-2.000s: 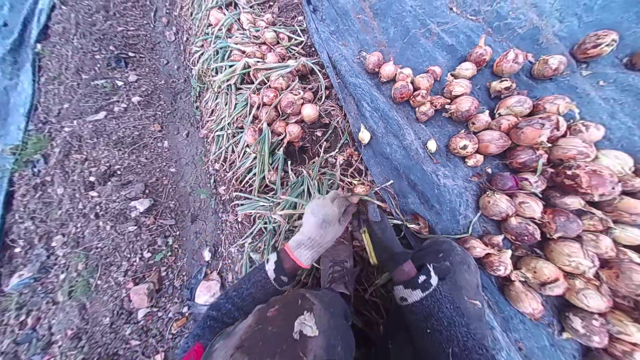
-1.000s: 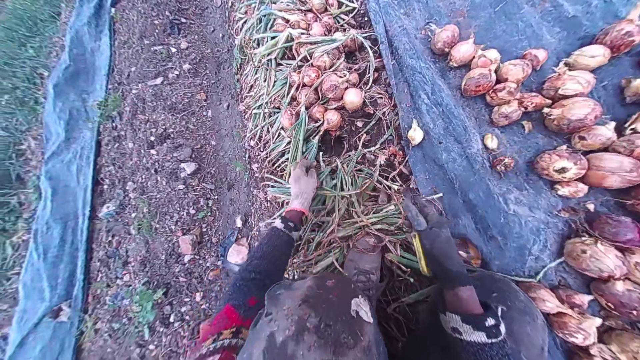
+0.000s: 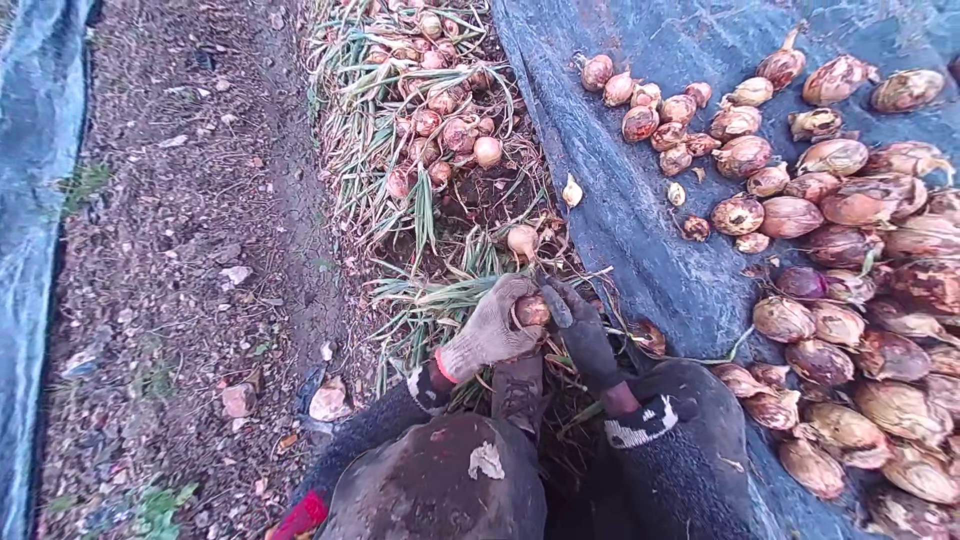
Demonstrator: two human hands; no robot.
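Note:
My left hand, in a pale knitted glove, is closed around an onion low in the middle of the view. My right hand, in a dark glove, meets the onion from the right with its fingers and thumb; whether it holds a tool is hard to tell. Just above both hands a paler onion lies on the soil. Green onion leaves spread to the left of my left hand. Farther up, a heap of onions with tops rests on the bed.
A blue sheet on the right bears many loose onions. Bare stony soil runs along the left, with another blue sheet at its edge. My knees and a boot are close below my hands.
My left hand was among the leaves at the left a second ago; it has moved right and now holds an onion. My right hand has come up to it. The view has shifted.

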